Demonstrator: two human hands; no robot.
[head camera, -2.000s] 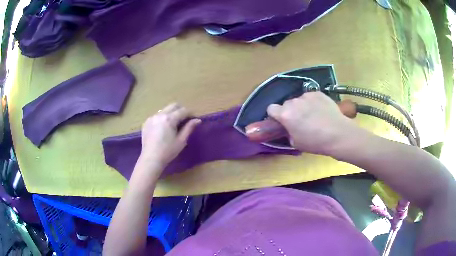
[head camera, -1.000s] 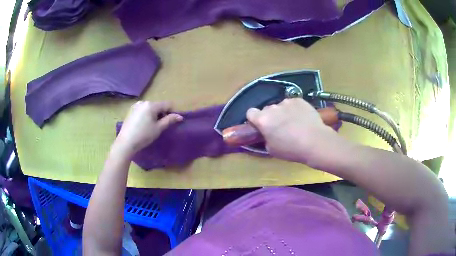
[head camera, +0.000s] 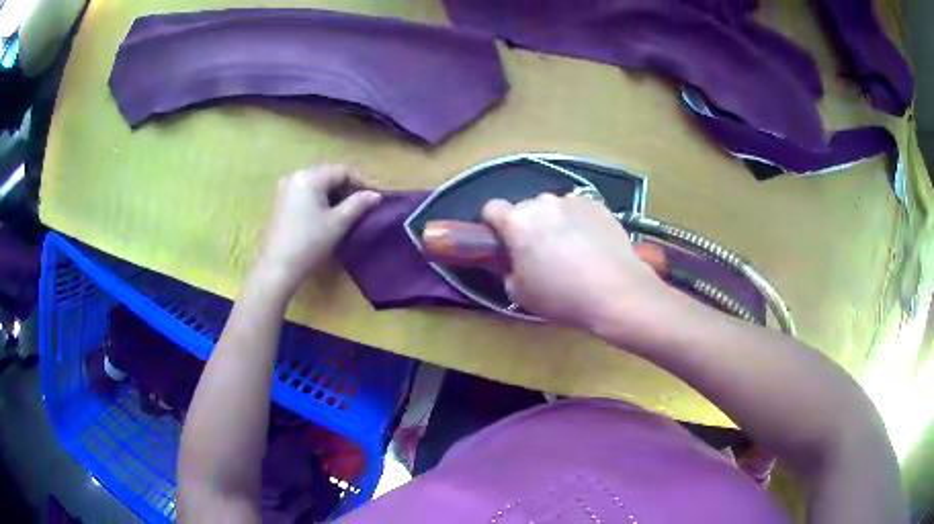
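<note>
A purple collar piece (head camera: 387, 261) lies flat near the table's front edge, its middle hidden under the iron and its right end showing beyond it. The dark steam iron (head camera: 471, 200) with a pale rim rests on it, tip pointing left. My right hand (head camera: 568, 256) is closed around the iron's reddish-brown handle. My left hand (head camera: 323, 220) is at the piece's upper left corner, thumb and fingers pinching its edge. Another purple collar piece (head camera: 297, 61) lies flat at the far left of the table.
The yellow padded table (head camera: 184, 194) bears a purple fabric heap (head camera: 655, 41) and a pale-edged strip (head camera: 819, 154) at the far right. Ribbed hoses (head camera: 707, 246) run right from the iron. A blue slatted basket (head camera: 113, 435) with dark cloth stands below the left edge.
The iron has moved left along the collar piece, nearer my left hand, which stays at the left end. The view has turned, so the far pieces sit farther right.
</note>
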